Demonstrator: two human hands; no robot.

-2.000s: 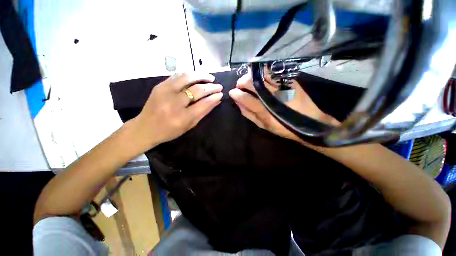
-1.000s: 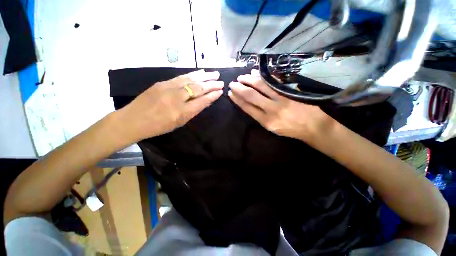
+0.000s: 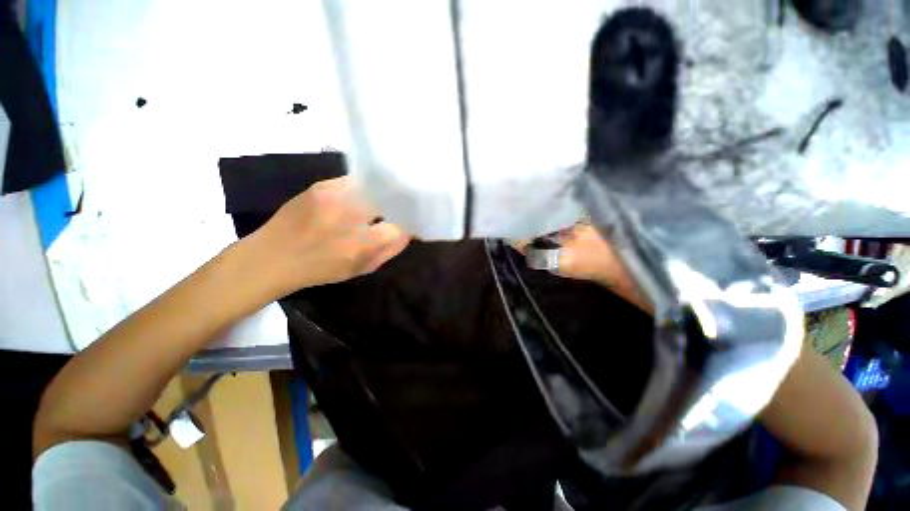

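The dark garment (image 3: 439, 329) covers the table's front edge and my lap. Its straight folded edge shows at the upper left of the cloth, then runs behind the white sewing machine head (image 3: 409, 110). My left hand (image 3: 334, 235) lies on the cloth left of the head, fingers bent, some fingertips hidden. My right hand (image 3: 589, 257) is on the cloth right of the head, mostly hidden by the head and a large shiny metal loop (image 3: 688, 369). The needle area is hidden behind the head.
A dark strip (image 3: 28, 120) hangs at the far left over a blue band. Small dark specks lie on the white table (image 3: 150, 220). Cardboard (image 3: 239, 429) is below left. A black lever (image 3: 838, 264) and blue basket parts (image 3: 873, 371) show at the right.
The machine head and metal loop now loom larger and lower in view, covering the needle area and much of my right hand. My left hand's fingers look more bent than before.
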